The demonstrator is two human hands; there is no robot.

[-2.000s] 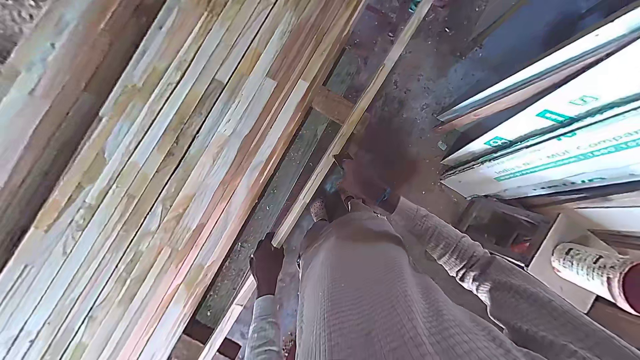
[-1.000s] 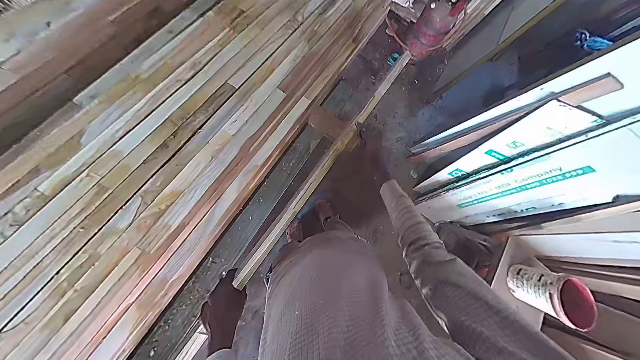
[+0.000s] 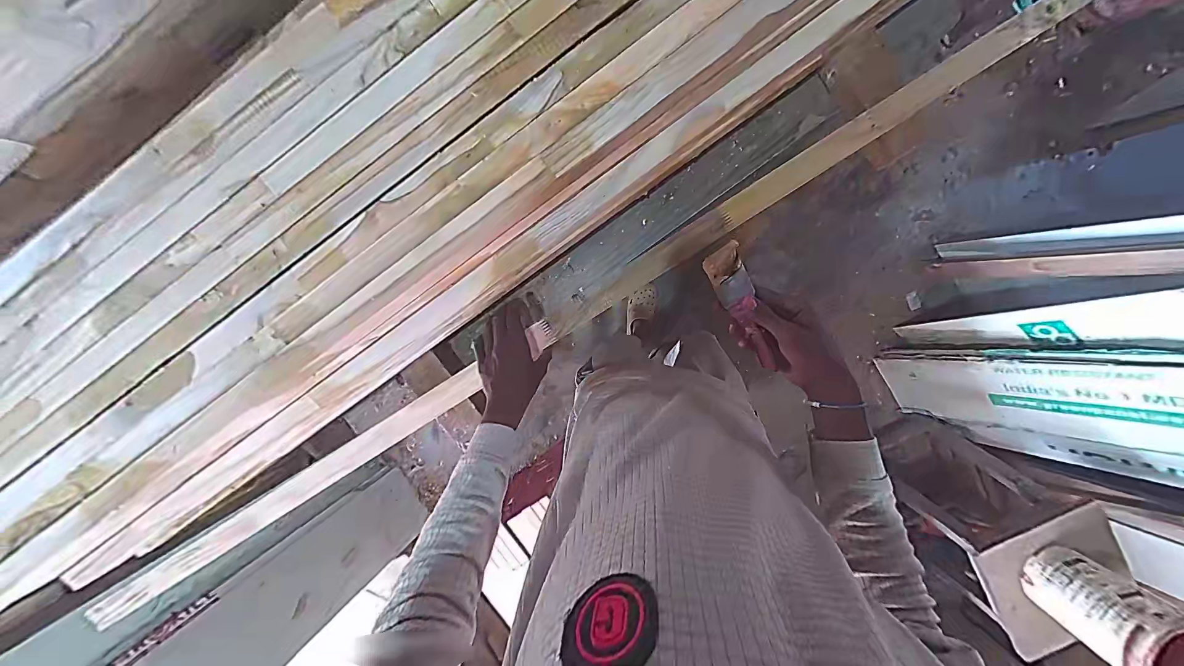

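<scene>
A long narrow wood strip (image 3: 814,166) runs diagonally past my body, beside a broad surface of jointed wood strips (image 3: 388,203). My left hand (image 3: 513,356) lies over the narrow strip and grips it, its fingers at the edge of the broad surface. In my right hand (image 3: 782,342) is a paintbrush (image 3: 731,277) with a pink handle, its tan bristle end pointing up toward the strip, a little apart from it.
Printed white boards (image 3: 1036,388) lean at the right. Below them a cylindrical container (image 3: 1101,601) bearing writing lies by a pale box-like frame (image 3: 1008,564). A grey board (image 3: 305,564) is at lower left. My foot (image 3: 640,305) shows beneath the strip.
My left hand has moved along the strip, closer to my right hand. The brush now shows clearly in my right hand, drawn back from the strip. The view has turned.
</scene>
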